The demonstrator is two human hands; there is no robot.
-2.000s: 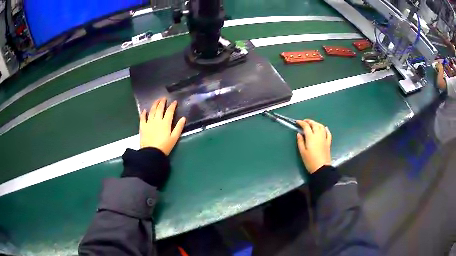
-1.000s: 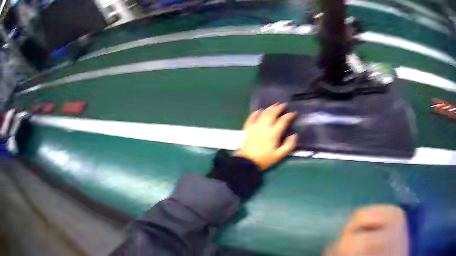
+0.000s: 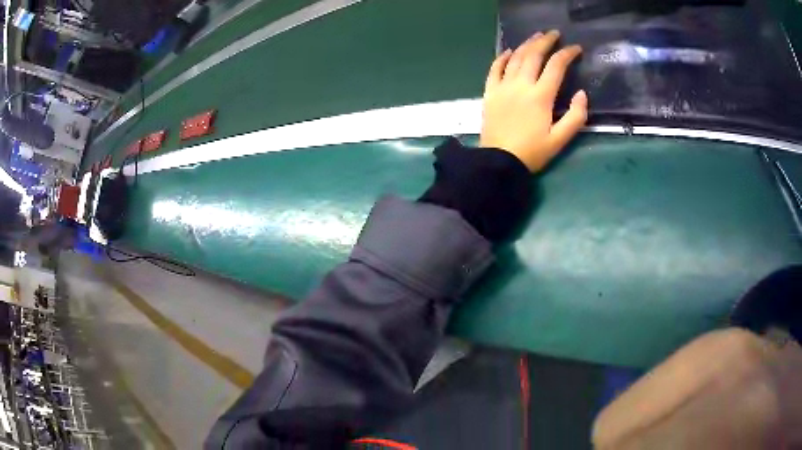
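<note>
My left hand [image 3: 530,104] lies flat with fingers apart, its fingertips on the left edge of the black scuffed base plate [image 3: 673,83]. The plate runs out of the top of the picture, with a dark bar [image 3: 655,7] on it. My right hand [image 3: 695,400] is large, blurred and cut off at the bottom right, close to the camera; its fingertips are hidden and I cannot tell if it holds anything. The tweezers [image 3: 782,183] lie on the green bench at the right edge, partly cut off.
Red-orange carriers [image 3: 197,125] lie on the green belt at the left, behind a pale strip [image 3: 352,126]. A dark object [image 3: 111,204] with a thin cable stands at the bench's far left end. Grey floor with a yellow line [image 3: 189,338] shows at the lower left.
The view has swung left and down; the monitor and microscope column have left the picture. My right hand has left the tweezers and come close to the camera. My left hand stays on the plate edge.
</note>
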